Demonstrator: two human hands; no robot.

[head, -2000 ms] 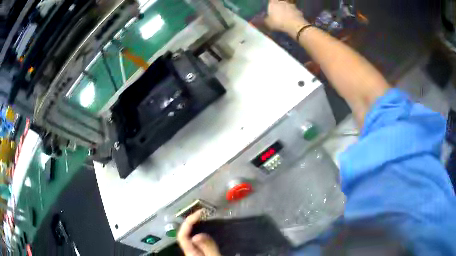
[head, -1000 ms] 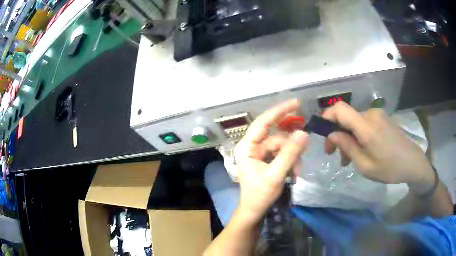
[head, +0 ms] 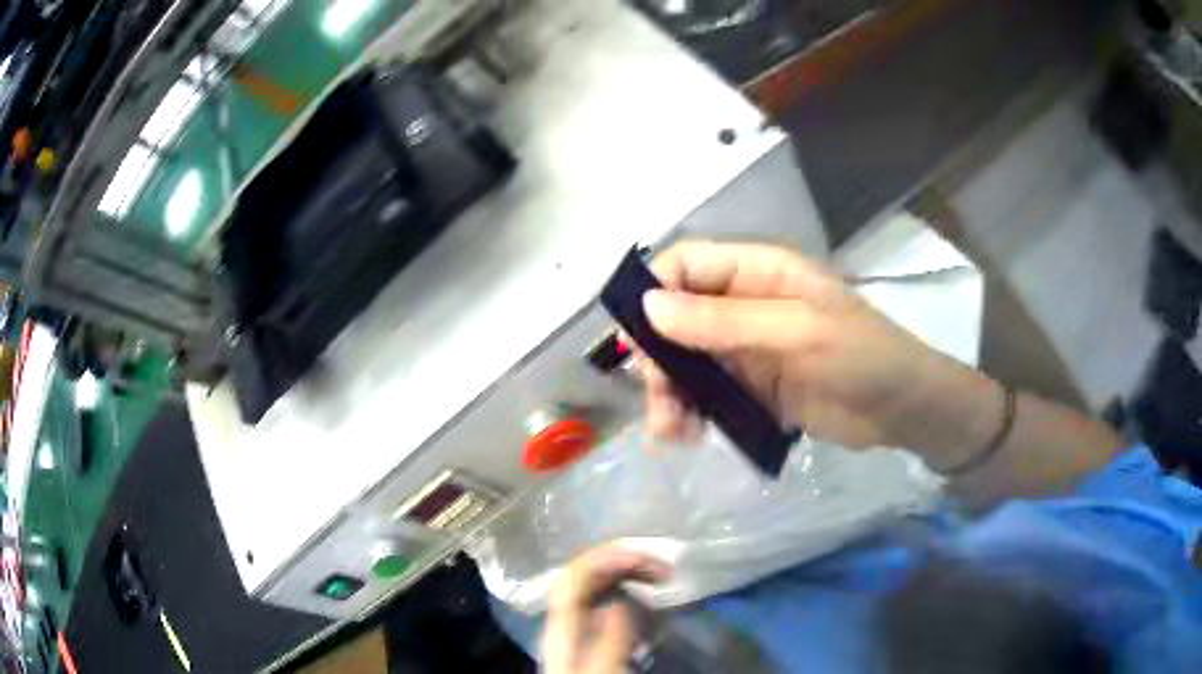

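A narrow dark strip panel (head: 701, 373) is held up in front of the machine's front face. My right hand (head: 778, 342) grips it between thumb and fingers, near its upper middle. My left hand (head: 600, 612) is low at the bottom edge, blurred and partly cut off, with its fingers curled at a dark object (head: 659, 643) that is blurred and mostly hidden. The black fixture (head: 349, 217) sits on the white machine top (head: 527, 283), to the upper left of my hands.
The machine front has a red emergency stop (head: 559, 444), a green button (head: 392, 560), a green-lit switch (head: 339, 586) and a panel (head: 446, 500). Clear plastic film (head: 751, 507) hangs at the front. A black piece (head: 128, 579) lies on the mat at left.
The view has swung so the machine looks tilted again. My hands have moved apart: the right has raised the strip, shown lengthwise, and the left has dropped low. The open carton is almost out of view.
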